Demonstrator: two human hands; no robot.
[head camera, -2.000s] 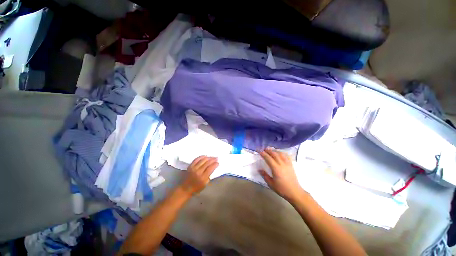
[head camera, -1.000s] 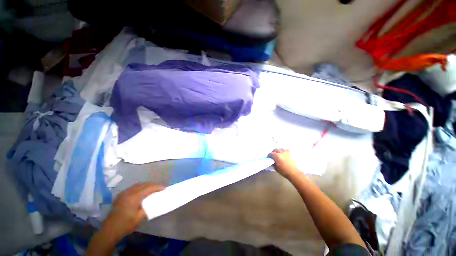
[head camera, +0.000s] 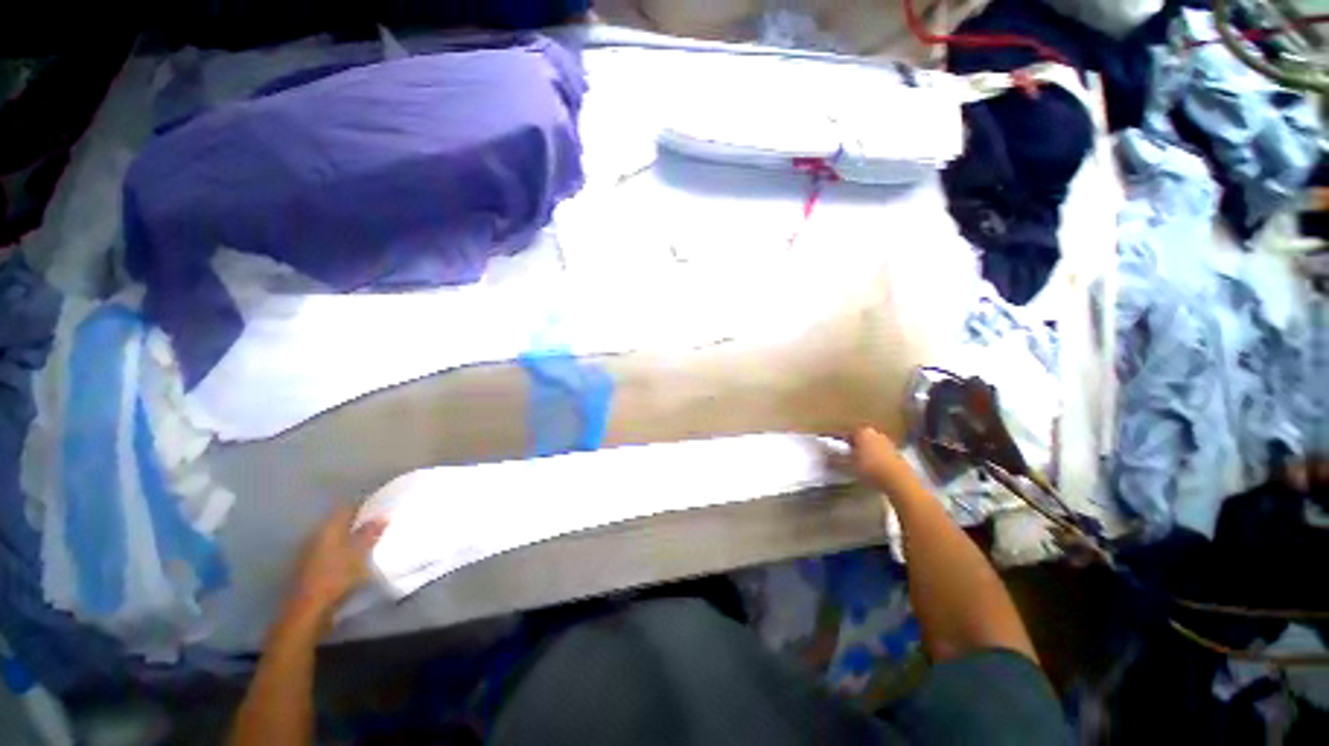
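Note:
A long, narrow, curved white cut panel lies near the table's front edge. My left hand is at its wider left end, with fingertips on the edge. My right hand pinches its right end. A thin bright-blue piece lies on the table just behind the panel. A stack of white cut panels lies behind that.
A steam iron is parked at the right, its cord trailing right. A purple cloth bundle lies at the back left, a tied white bundle at the back. Blue and white pieces are at left, dark navy cloth at right.
The white panel was picked up off the stack, brought toward the table's front edge and lowered. Both hands now hold its ends. The view has swung right, bringing the iron fully into sight.

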